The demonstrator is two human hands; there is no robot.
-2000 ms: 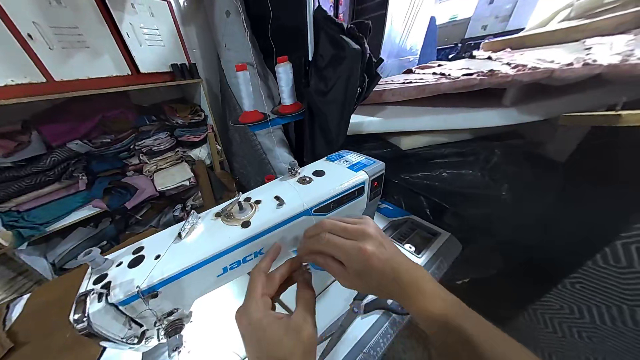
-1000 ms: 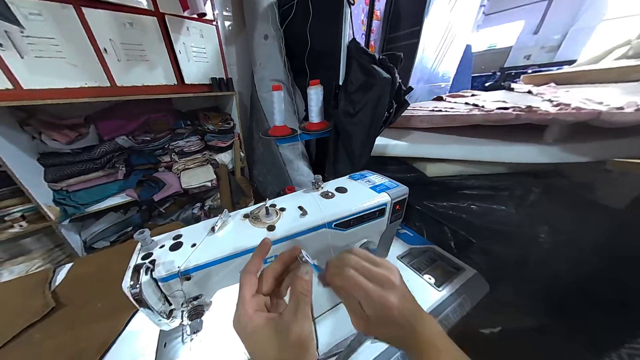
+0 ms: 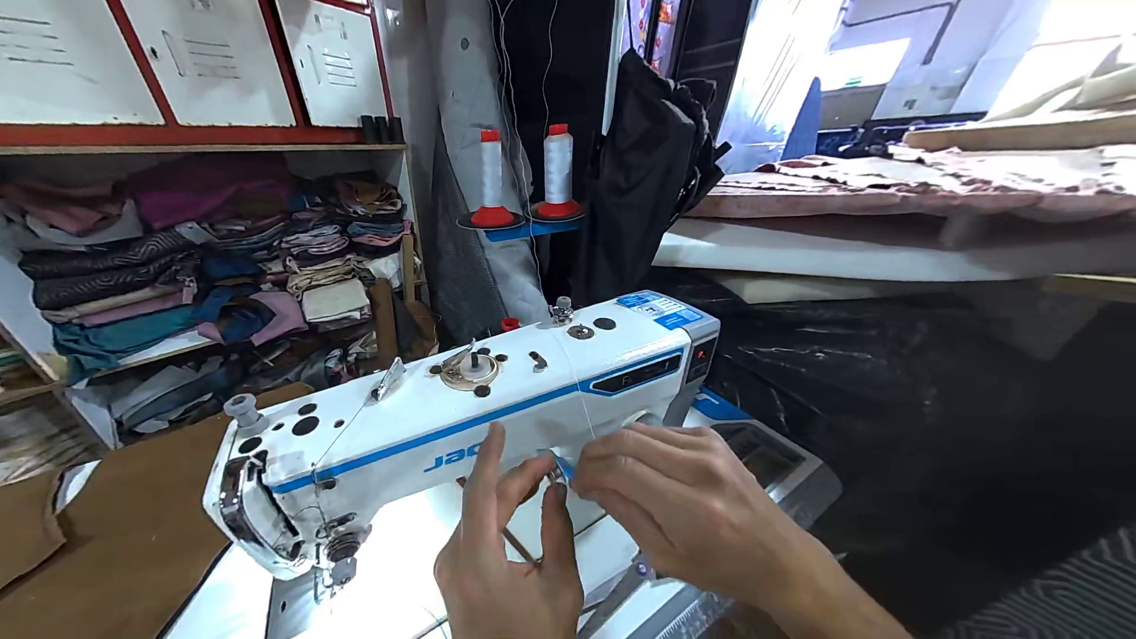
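A small shiny metal part (image 3: 556, 472), perhaps a bobbin case, is pinched between the thumb and index finger of my left hand (image 3: 513, 541). Close against it on the right, my right hand (image 3: 679, 506) has its fingers bent together; a thread from above runs down toward them, but their tips are hidden, so what they hold cannot be told. Both hands are in front of the white and blue Jack sewing machine (image 3: 497, 390). Its needle area (image 3: 342, 555) is at the lower left. Two white thread cones (image 3: 558, 169) with red bases stand on the stand behind.
Brown fabric (image 3: 133, 515) lies at the left of the machine. Shelves of folded cloth (image 3: 240, 266) stand behind it, below white lockers (image 3: 217, 62). Stacked fabric (image 3: 932, 191) lies on a raised surface at the right, with black plastic sheeting (image 3: 799, 355) below.
My hands stay together before the machine. The right hand's fingers have shifted around the part my left hand holds. The view has swung somewhat left since the oldest frame.
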